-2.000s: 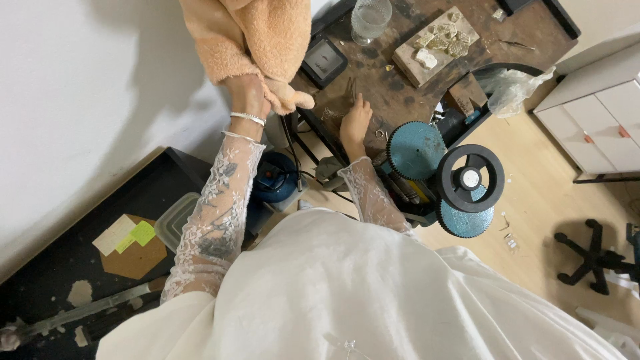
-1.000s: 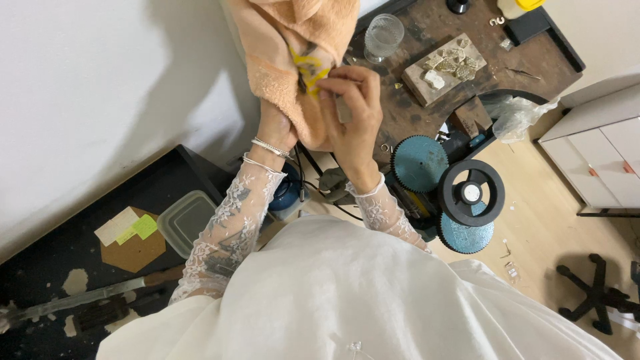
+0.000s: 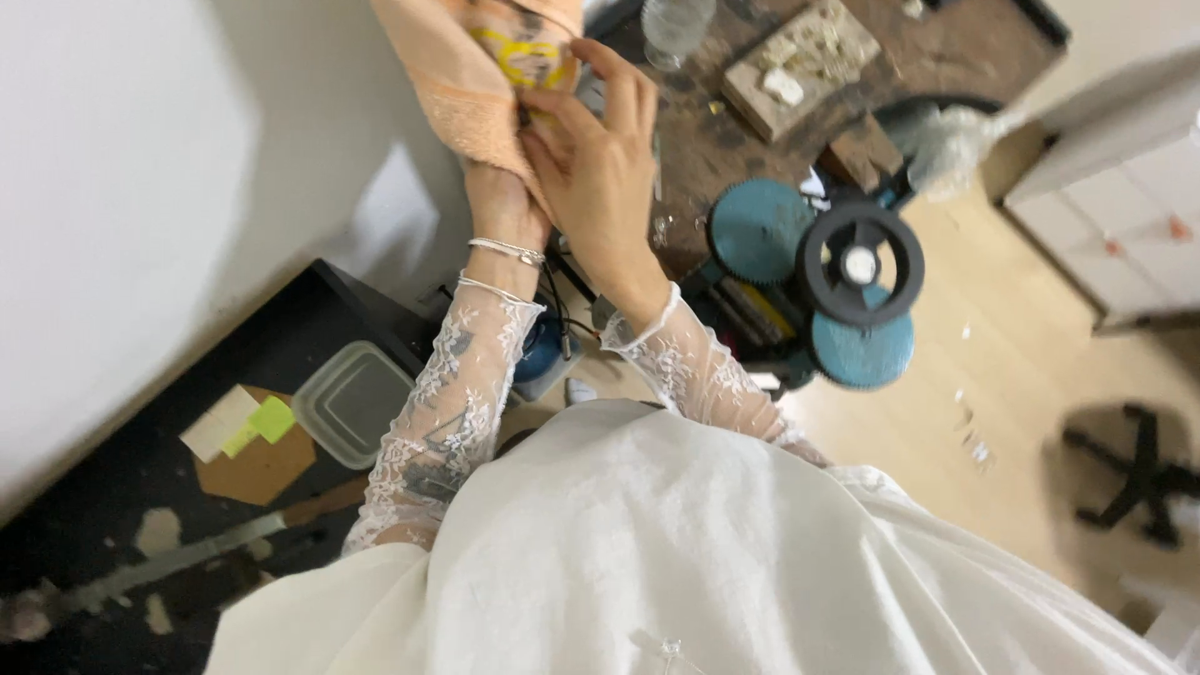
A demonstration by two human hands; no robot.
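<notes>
A peach-coloured terry towel (image 3: 478, 117) hangs over my left hand (image 3: 506, 202), which supports it from below; the fingers are hidden in its folds. Something with bright yellow looped markings (image 3: 517, 58) shows on or in the towel, but I cannot tell what it is. At the towel's right edge, my right hand (image 3: 600, 150) has its thumb and bent fingers close to the yellow part. Whether those fingers pinch the cloth is unclear.
Right of my hands, a worn workbench (image 3: 689, 150) bears a block with small metal pieces (image 3: 797, 70) and a glass jar (image 3: 677, 28). Geared rollers with a black handwheel (image 3: 860, 264) are fixed at its edge. A plastic container (image 3: 354, 403) lies on the black surface at left.
My right hand has risen from the workbench to the towel beside my left hand. The yellow markings, out of sight two seconds ago, now show in the towel's folds.
</notes>
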